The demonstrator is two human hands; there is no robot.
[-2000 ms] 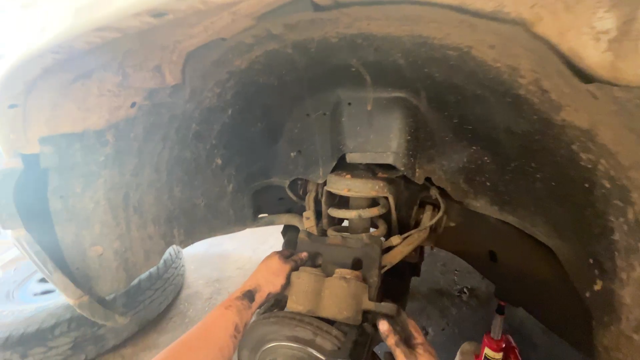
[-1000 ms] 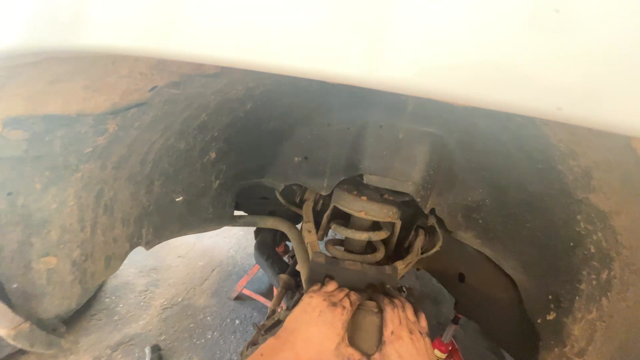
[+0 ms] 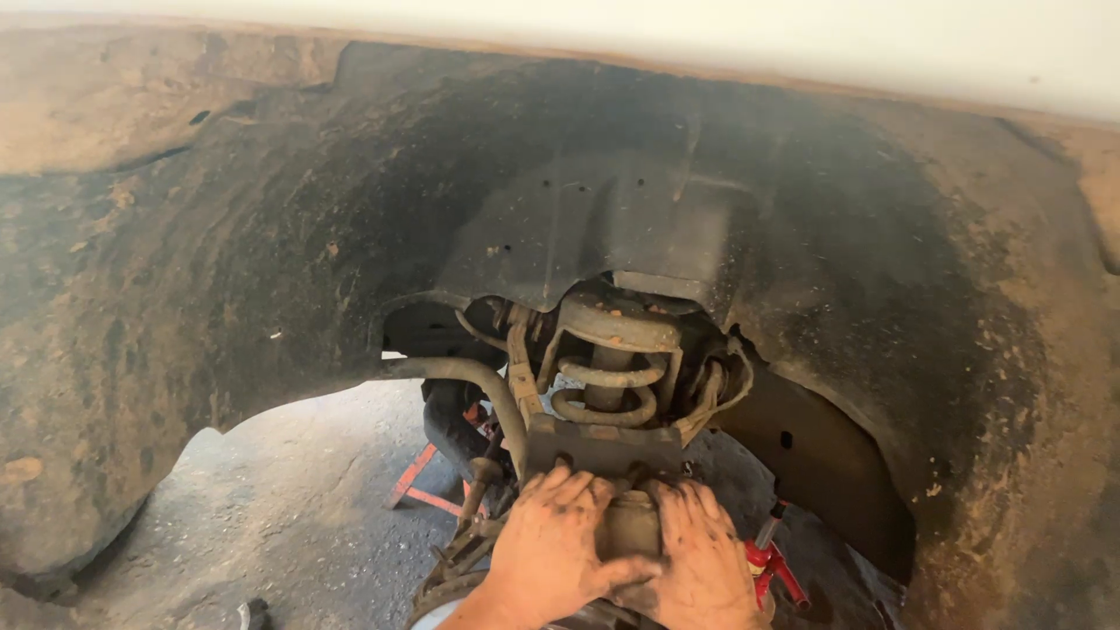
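Observation:
Low in the middle of the head view, my left hand (image 3: 556, 547) and my right hand (image 3: 700, 556) lie side by side on a brake caliper (image 3: 630, 525), thumbs meeting in front of it. Grime marks the fingers of both. Fingertips reach the lower edge of a dark metal plate or bracket (image 3: 604, 442) just behind. Above that plate stand the coil spring (image 3: 612, 376) and its shock absorber, under a rusty upper mount (image 3: 621, 324). The hands and wrists hide most of the caliper's sides and whatever lies beneath.
A curved bar or hose (image 3: 477, 376) runs to the left of the spring. Behind it stands a red jack stand (image 3: 420, 472). To the right of my hands is a red hydraulic jack (image 3: 770, 560). The dirty wheel-arch liner (image 3: 289, 245) surrounds everything, under the pale fender (image 3: 787, 44).
Two seconds ago my hands were at opposite sides of the caliper; now both lie over it. Since one second ago they have stayed on it. The view has shifted.

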